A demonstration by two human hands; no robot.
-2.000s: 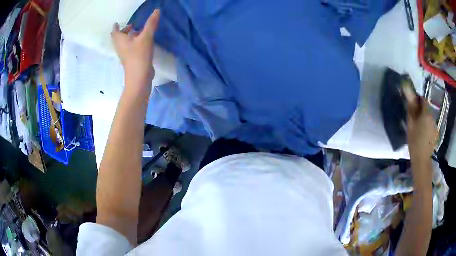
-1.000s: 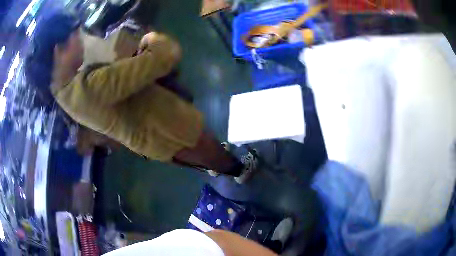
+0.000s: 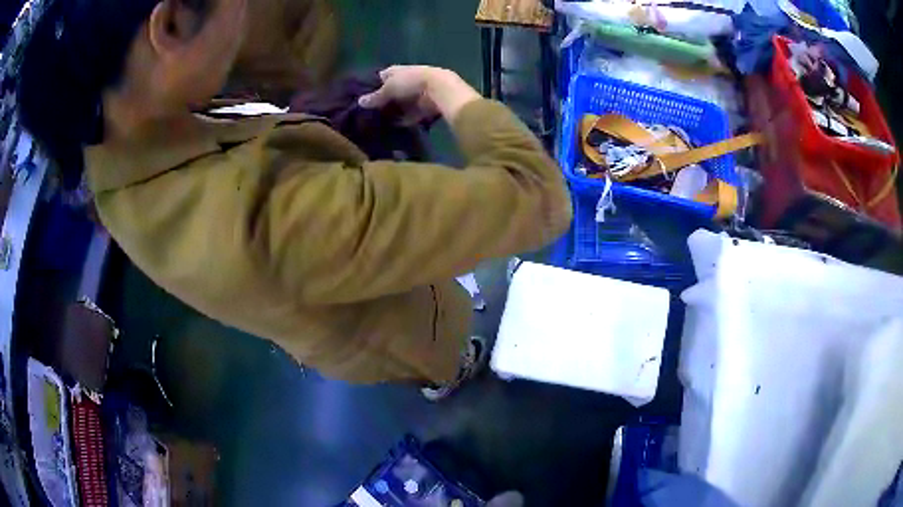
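Neither of my hands is in the picture. The white-covered pressing table [image 3: 752, 347] is at the right, with part of the long padded cream form [image 3: 871, 426] on it, cut off by the edge. A bit of blue cloth [image 3: 673, 491] shows at the bottom edge beside the table. The iron is not in view.
A person in a mustard-brown jacket [image 3: 396, 233] stands at the left, holding dark cloth [image 3: 342, 104]. A white stool [image 3: 584, 332] stands left of the table. Behind it are a blue basket [image 3: 649, 104] with tan straps and a red basket [image 3: 842, 153]. A patterned bag [image 3: 411, 480] lies on the floor.
The view has swung left from the blue garment and iron to the aisle. My hands have left the picture. The person in brown now appears larger and nearer, holding dark cloth.
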